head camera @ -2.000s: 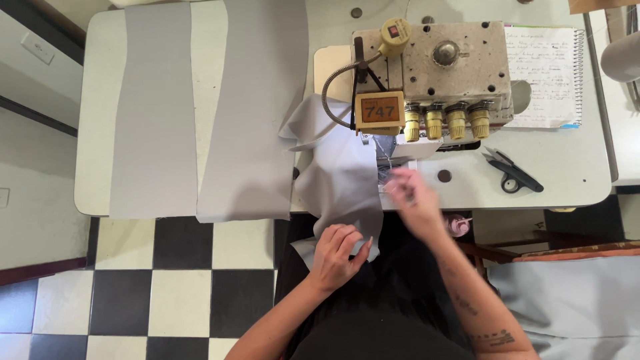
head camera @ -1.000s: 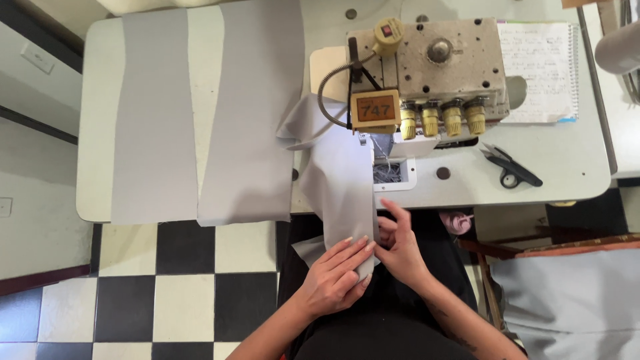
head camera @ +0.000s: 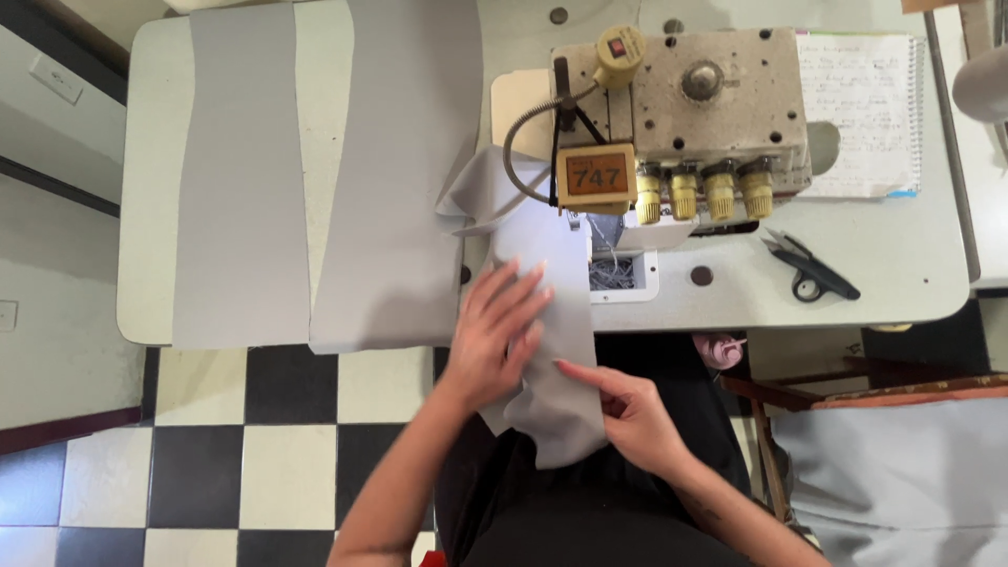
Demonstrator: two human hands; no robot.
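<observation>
Grey fabric (head camera: 563,331) runs from under the front of an overlock sewing machine (head camera: 717,102) over the table edge toward my lap. My left hand (head camera: 500,339) lies spread flat on the fabric, just below the machine's presser foot area. Lower down, my right hand (head camera: 634,409) pinches the fabric's right edge, its index finger stretched over the top. A folded part of the same cloth rises left of the machine's lamp. Beside the fabric, a white-framed tray (head camera: 622,276) holds thread trimmings. The needle is hidden from view.
Two cut grey fabric panels (head camera: 240,181) (head camera: 394,197) lie on the table's left side. Black thread snips (head camera: 815,268) lie at the right, near a spiral notebook (head camera: 862,118) with handwriting. More grey cloth (head camera: 898,472) drapes over a chair at the lower right.
My left hand has moved up the fabric from its lower end toward the machine. My right hand, near the machine two seconds ago, has come down to the fabric's right edge.
</observation>
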